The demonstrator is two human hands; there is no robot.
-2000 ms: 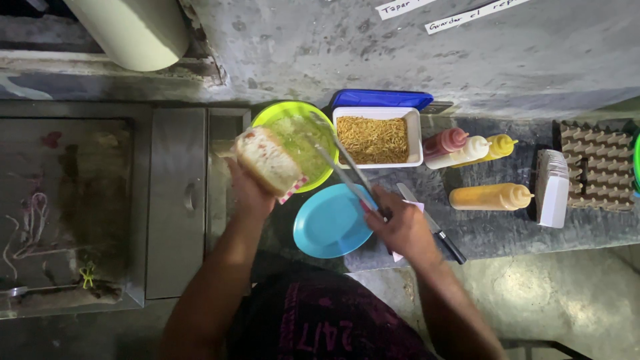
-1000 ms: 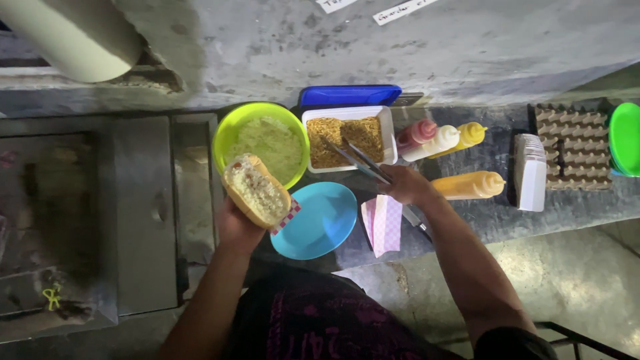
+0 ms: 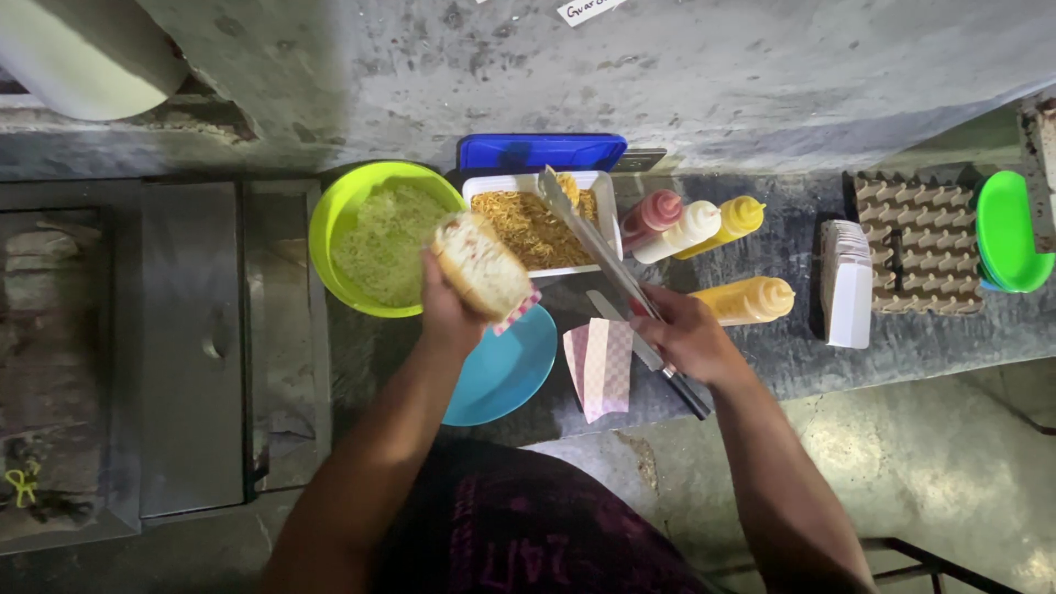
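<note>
My left hand (image 3: 450, 305) holds a filled bread bun (image 3: 483, 266) in a red-and-white checked paper wrapper (image 3: 518, 312), above the edge of a light-blue plate (image 3: 516, 363). Metal tongs (image 3: 596, 246) are in my right hand (image 3: 686, 334), their tips over a white tub (image 3: 612, 216) of golden shredded food (image 3: 532, 227), with some of it at the tips. Left of the tub, a lime-green bowl (image 3: 326, 256) contains pale shredded food (image 3: 392, 243). Folded checked papers (image 3: 606, 367) and a black-handled serrated knife (image 3: 650, 356) lie near my right hand.
Squeeze bottles with red (image 3: 652, 216), white (image 3: 681, 233), yellow (image 3: 730, 224) and orange-yellow sauce (image 3: 747, 300) are right of the tub. Beyond them are stacked white cartons (image 3: 847, 285), egg trays (image 3: 916, 247) and a green plate (image 3: 1011, 231). A blue lid (image 3: 540, 153) leans on the wall.
The bun in my left hand has moved from beside the green bowl toward the tub. The tongs' tips, down in the golden shreds one second ago, now hold some near the tub's far edge.
</note>
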